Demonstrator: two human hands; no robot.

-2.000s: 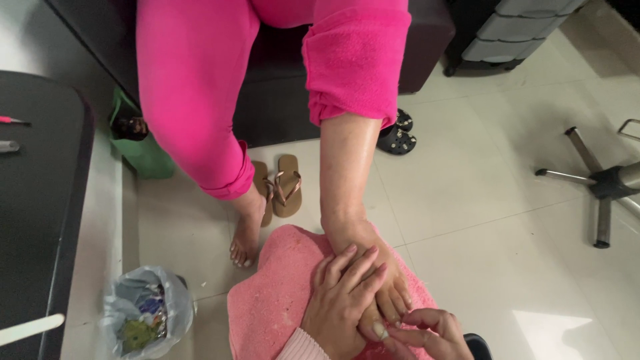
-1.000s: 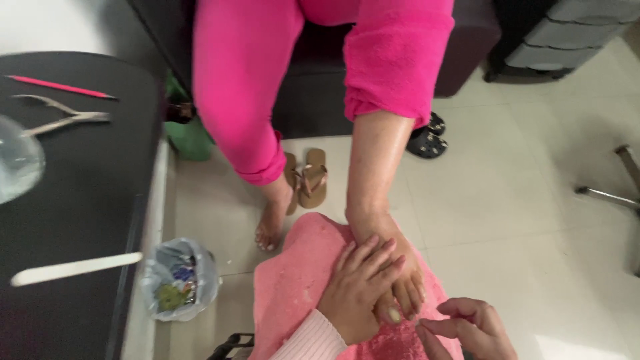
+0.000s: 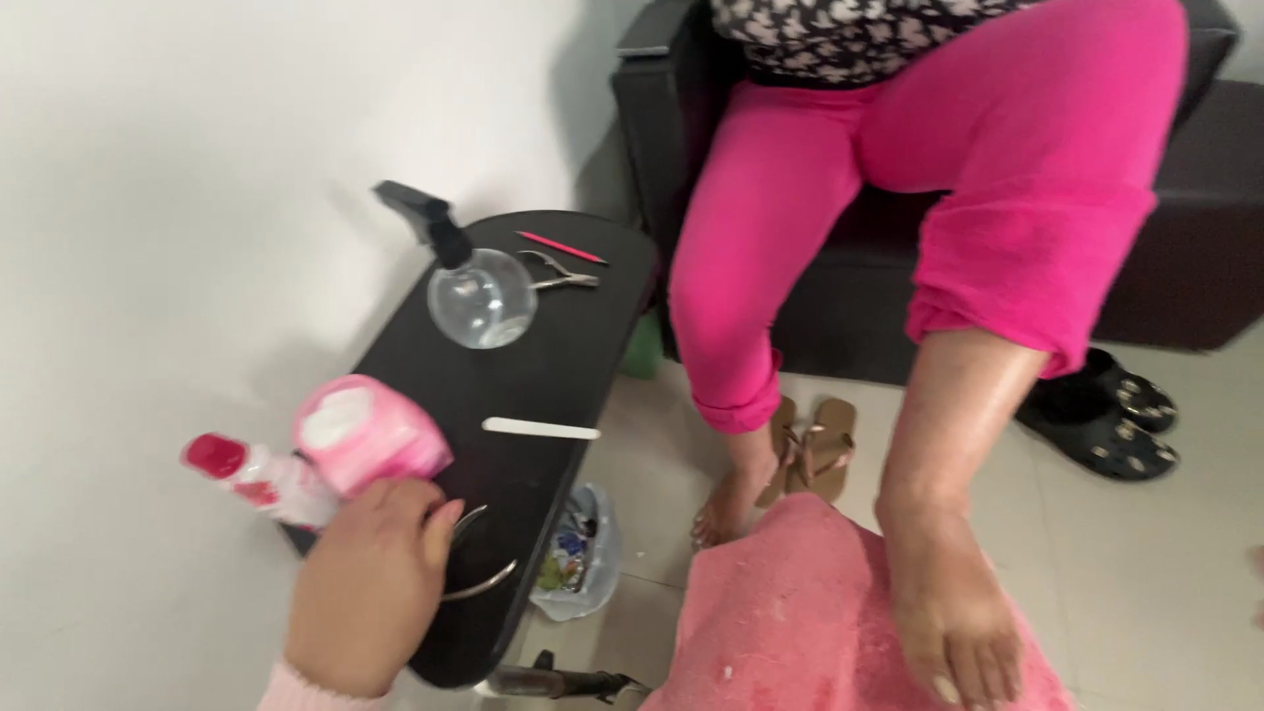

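My left hand (image 3: 370,583) reaches over the near end of the black side table (image 3: 415,346), on a metal tool with curved handles (image 3: 481,583) that shows past the fingers; its working end and the grip are hidden. Beside the hand are a pink pack of white wipes or pads (image 3: 370,434) and a white bottle with a red cap (image 3: 262,479). A person's bare foot (image 3: 953,612) rests on the pink towel (image 3: 780,622). Of my right hand, only a blurred sliver of skin at the right edge may show.
The table also bears a clear pump bottle (image 3: 482,299), cuticle nippers (image 3: 563,276), a pink stick tool (image 3: 561,247) and a white nail file (image 3: 540,429). A lined waste bin (image 3: 583,563) stands beside it. Brown flip-flops (image 3: 828,449) and black clogs (image 3: 1106,425) lie on the floor.
My left hand has left the person's foot and moved left to the side table. My right hand is no longer at the toes. The view has swung left.
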